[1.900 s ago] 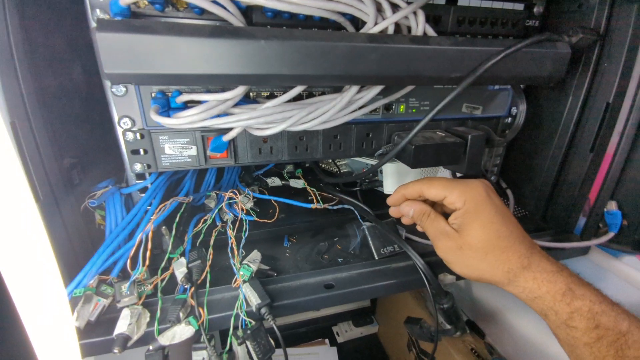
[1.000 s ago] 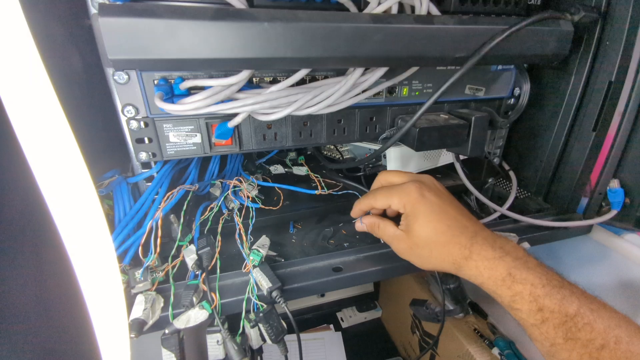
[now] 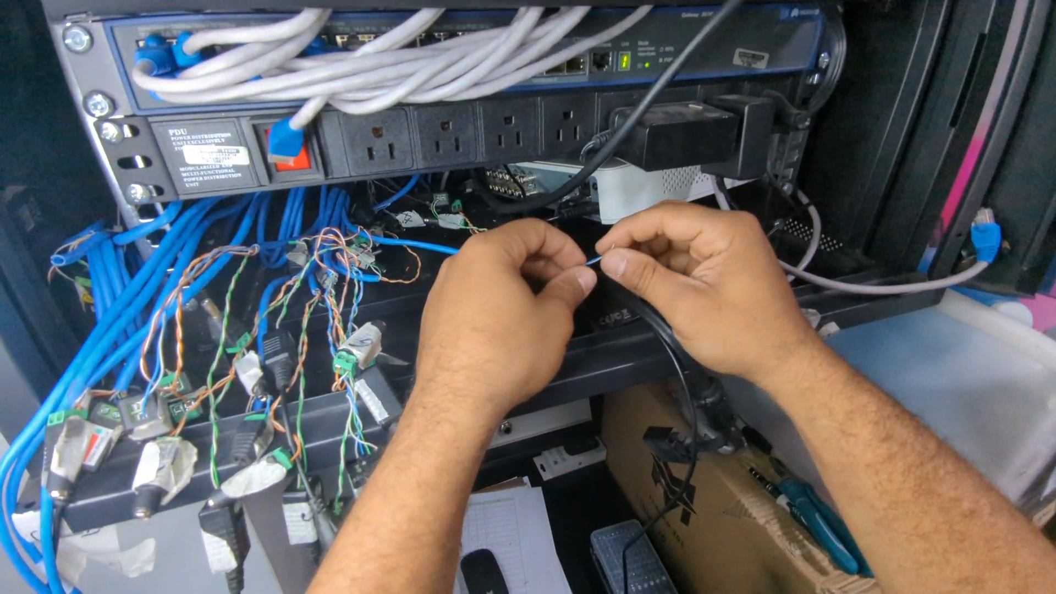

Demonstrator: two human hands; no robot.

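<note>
Between my two hands, above the black rack shelf (image 3: 594,363), runs a thin blue wire (image 3: 595,261). The fingertips of my left hand (image 3: 503,305) pinch it on one side. On the other side, thumb and index finger of my right hand (image 3: 701,280) close on its end. A blue network cable (image 3: 412,243) passes behind my left hand; whether the wire comes from it is hidden. Left of my left hand hang twisted wire pairs (image 3: 177,305) with green-terminal connectors (image 3: 356,351), several wrapped in pale tape.
Above are a power distribution unit (image 3: 445,136) and a network device with grey patch cables (image 3: 396,70). A black power cable (image 3: 627,124) crosses in front. Below are a cardboard box (image 3: 660,462), teal-handled pliers (image 3: 817,520) and papers (image 3: 511,528). A grey cable's blue plug (image 3: 984,239) hangs right.
My left hand has come into view and meets my right hand at the wire. In the earlier frames only my right hand shows, over the shelf. The view has moved nearer.
</note>
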